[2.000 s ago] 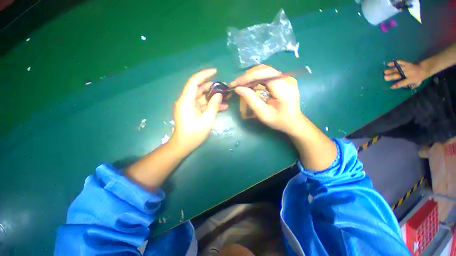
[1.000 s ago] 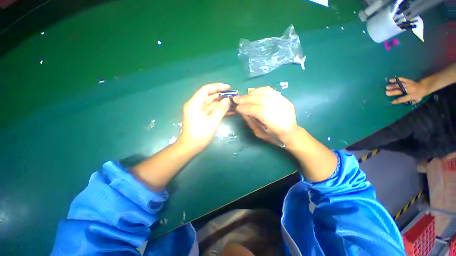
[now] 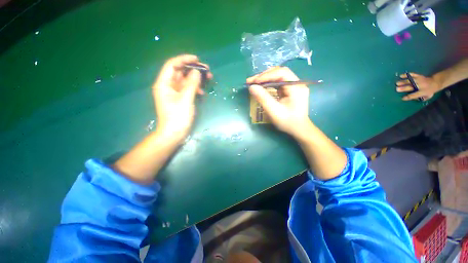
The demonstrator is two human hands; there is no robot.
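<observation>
My left hand (image 3: 177, 97) holds a small dark device (image 3: 199, 69) between thumb and fingers, above the bench and left of centre. The device is blurred and partly hidden by the fingers. My right hand (image 3: 285, 100) holds a thin dark tool (image 3: 292, 82), with its tip end towards the left and its other end out past the fingers to the right. A yellow-tan label sheet (image 3: 260, 114) lies on the green bench, partly hidden under my right hand. The two hands are apart.
A crumpled clear bag (image 3: 275, 47) lies beyond my right hand. White scraps (image 3: 150, 125) are scattered on the green bench (image 3: 77, 138). A white tool cup (image 3: 394, 19) stands at the far right. Another person's hand (image 3: 416, 86) with a dark pen-like thing rests at the right edge.
My left hand has moved left with the device, away from my right hand. The tool, turned down towards my wrist a second ago, again points left. The label sheet shows more than a second ago.
</observation>
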